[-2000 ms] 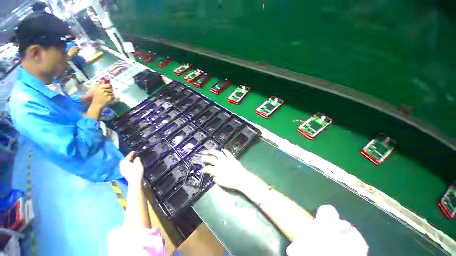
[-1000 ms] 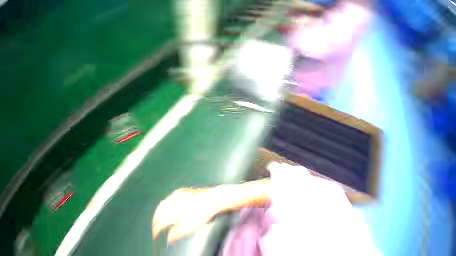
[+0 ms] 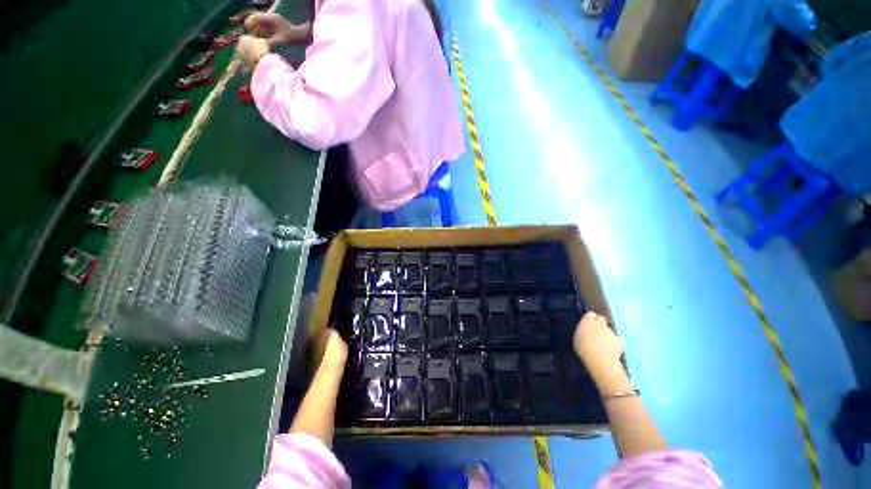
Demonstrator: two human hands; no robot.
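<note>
A black blister tray (image 3: 439, 334) lies in an open brown carton (image 3: 458, 234), with rows of black phone housings (image 3: 440, 320) in its pockets. My left hand (image 3: 330, 351) is at the tray's left edge, by the carton's left wall. My right hand (image 3: 597, 346) is at the tray's right edge, by the right wall. Both hands seem to grip the tray's edges; the fingertips are partly hidden.
Left, the green bench (image 3: 239, 382) bears clear blister trays (image 3: 181, 263), scattered small parts (image 3: 148, 401) and tweezers (image 3: 224, 377). Phone assemblies (image 3: 138, 158) sit on the belt. A pink-coated person (image 3: 372, 95) works ahead. Blue stools (image 3: 778, 196) stand right.
The view has swung from the bench and its tray to the carton. My right hand has gone from the bench-top tray to the carton tray's right edge; my left hand is at its left edge.
</note>
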